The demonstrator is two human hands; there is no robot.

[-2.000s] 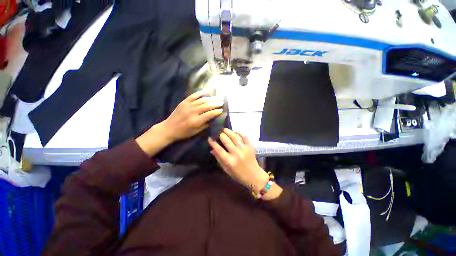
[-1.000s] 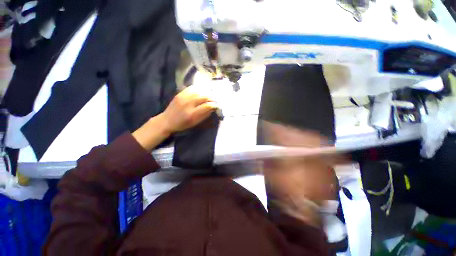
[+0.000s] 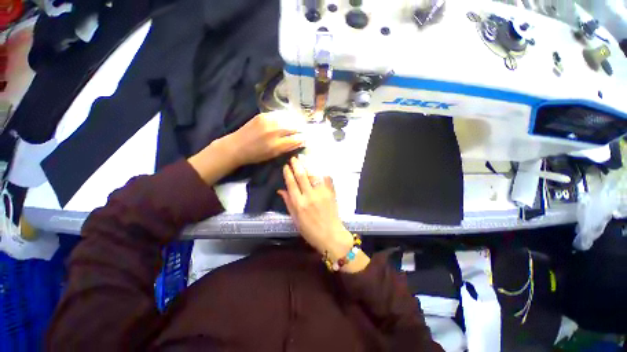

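Note:
Black cloth (image 3: 265, 184) lies left of and below the needle of the white sewing machine (image 3: 481, 89). My left hand (image 3: 265, 139) presses on it just left of the lit presser foot (image 3: 315, 117), fingertips bent together. My right hand (image 3: 313, 203), with a beaded bracelet, lies at the cloth's right edge, fingers stretched toward my left fingertips. Glare hides the needle spot and what the left fingertips pinch. A black near-rectangular panel (image 3: 411, 168) lies flat right of the needle, under the machine arm.
More black cut pieces (image 3: 96, 151) spread at the left of the white table. Blue crates (image 3: 34, 302) stand below left. White pieces (image 3: 479, 299) and a pale cord (image 3: 526, 295) on black cloth lie below right. Small items sit at the table's right end.
My right hand, a second ago blurred over the black panel's lower part, is back beside my left hand at the cloth. The cloth's lower end no longer hangs over the table's front edge.

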